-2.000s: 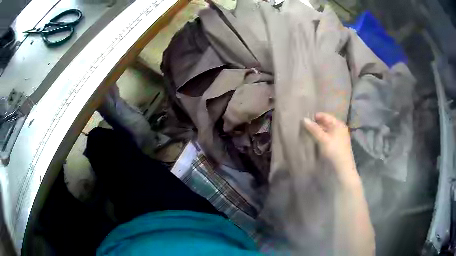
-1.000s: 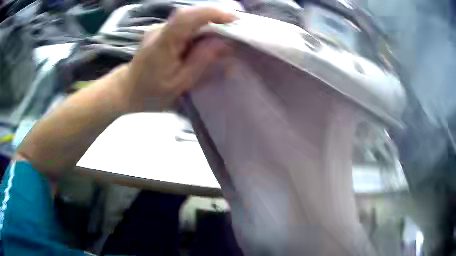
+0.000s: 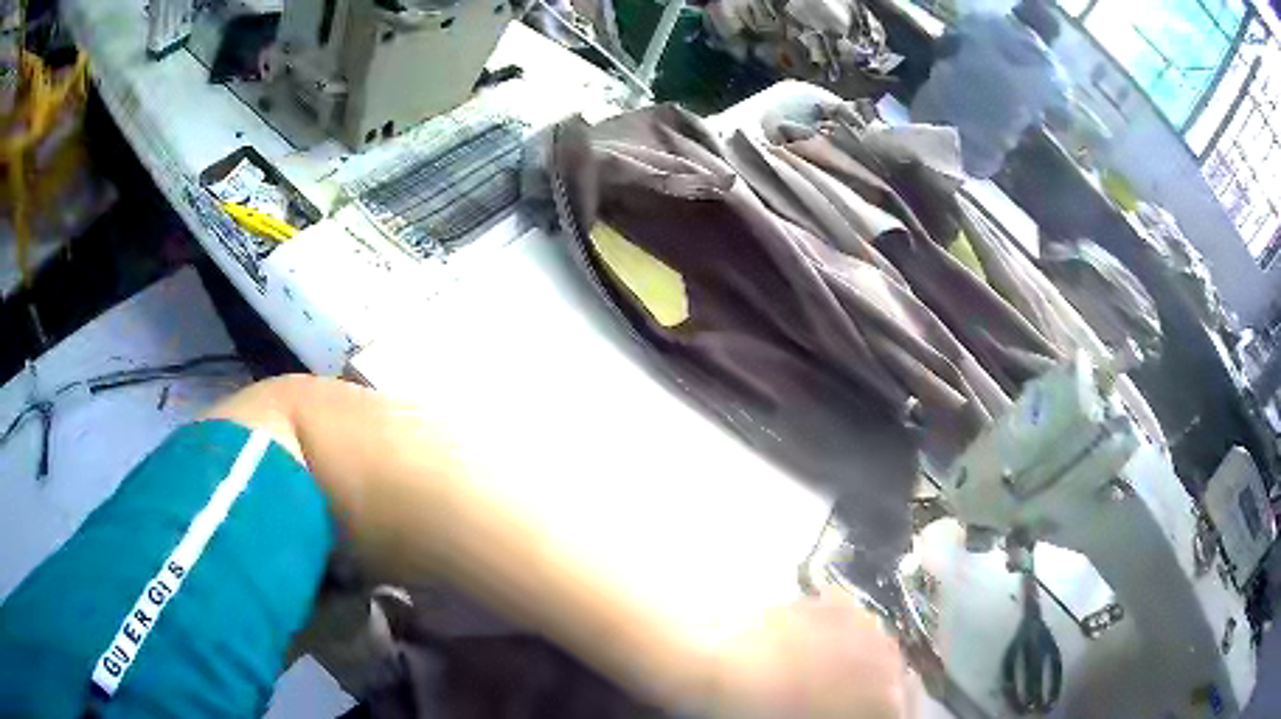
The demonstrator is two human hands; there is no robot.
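A large grey-brown garment panel (image 3: 787, 295) lies in folds over the white table, with an olive-yellow patch (image 3: 644, 277) near its left edge. My left hand (image 3: 829, 667) is blurred at the bottom edge, left of the scissors; its fingers cannot be made out, nor whether it holds anything. Dark fabric (image 3: 520, 667) hangs below my left forearm. The sewing machine head (image 3: 1047, 450) is at the right, beside the panel's lower end. My right hand is out of the picture.
Dark-handled scissors (image 3: 1033, 660) lie on the machine bed. Another machine (image 3: 408, 63) stands at the upper left, near a striped dark stack (image 3: 450, 183) and a small tray (image 3: 232, 176) with a yellow tool (image 3: 257, 221). More fabric and windows are behind.
The view has swung from the lap to the table. The light taupe fabric that my left hand held up close is no longer raised there; that hand is now low, at the bottom edge.
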